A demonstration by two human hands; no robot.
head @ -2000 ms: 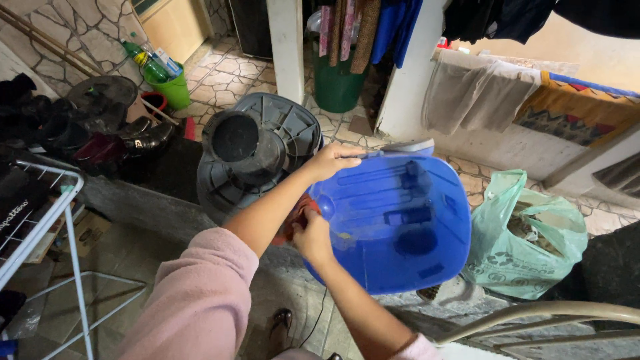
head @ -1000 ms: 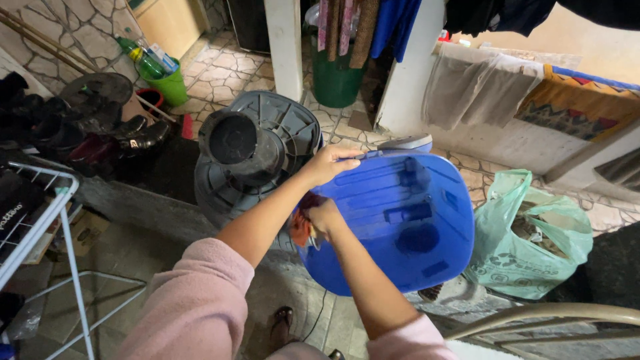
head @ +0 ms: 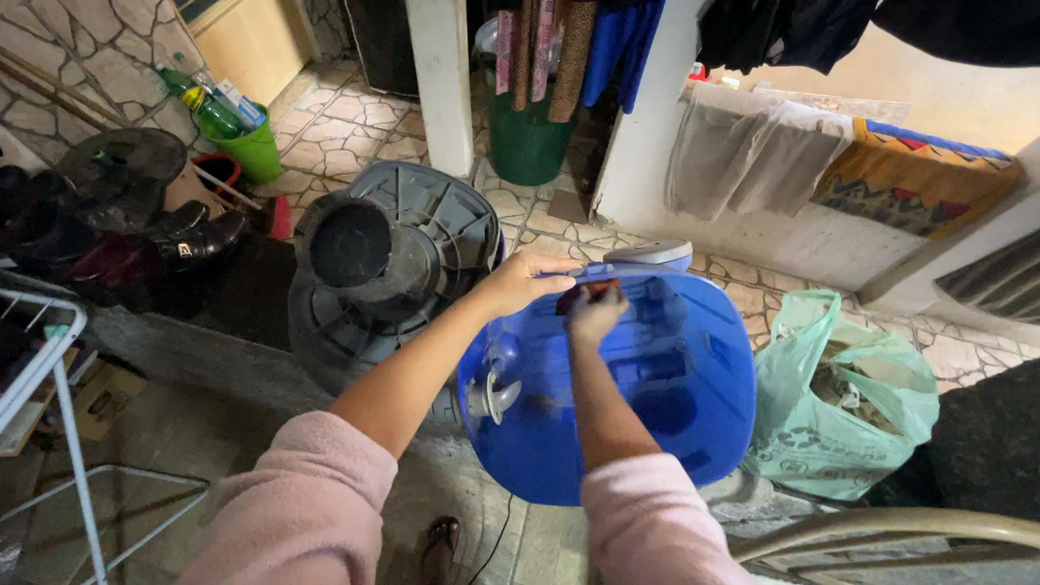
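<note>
A blue plastic tub, seemingly the tank of a vacuum cleaner point(head: 528, 455), is tilted so that its inside faces me. My left hand point(head: 532, 280) grips its far rim, fingers over the edge. Inside, near that rim, my right hand point(head: 597, 313) presses a reddish-orange cloth point(head: 600, 287) to the wall, slightly blurred. A grey fitting point(head: 496, 396) sticks out of the tub's left wall. One grey and blue wheel point(head: 650, 253) shows beyond the far rim. Left of the tub lies a grey and black motor head point(head: 406, 236), its round black part facing up.
A green plastic bag point(head: 845, 431) with debris stands at the right, above a curved metal rail point(head: 877, 524). Shoes point(head: 195, 236) line the ledge at the left, by a white drying rack point(head: 73, 406). Behind are a green bin point(head: 528, 142) and a light-green bucket point(head: 252, 146).
My right hand with the cloth has moved from the tub's left side to its far wall, uncovering the grey fitting. My left hand stays on the far rim.
</note>
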